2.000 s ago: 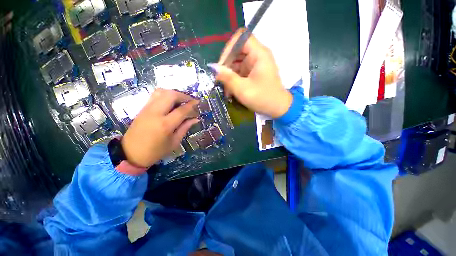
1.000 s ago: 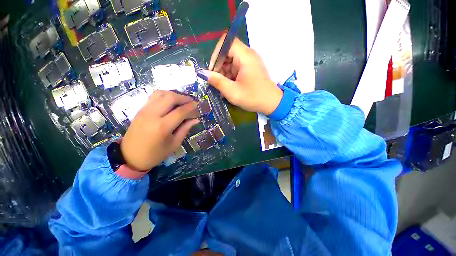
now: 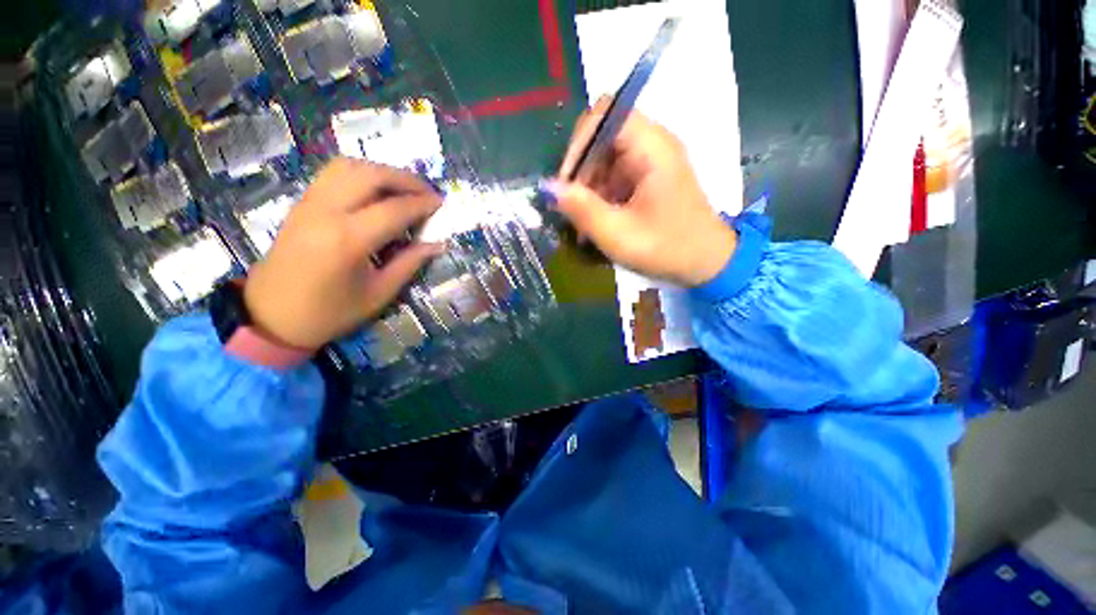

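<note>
A clear blister tray [image 3: 523, 270] holds rows of circuit boards [image 3: 333, 48] with silver shield cans, some glaring white. My right hand [image 3: 643, 198] holds dark tweezers [image 3: 625, 96] at the tray's right side, the shaft pointing up and away. Its thumb and fingertips are close together; I cannot tell whether a small piece is between them. My left hand [image 3: 337, 252] lies over the tray's near middle part and hides some boards. Its fingers are bent and apart, and nothing shows between them. Bright glare lies between the two hands.
A long white liner sheet [image 3: 712, 72] with a brown patch at its near end lies right of the tray. Narrow white papers [image 3: 883, 156] lie farther right on a clear bag. Shiny stacked trays [image 3: 36, 312] stand at the left. Blue bins [image 3: 1004, 360] are below the bench edge.
The tray has shifted and turned slightly. My left hand has moved left and up, my right hand has moved right, and the gap between them is wider.
</note>
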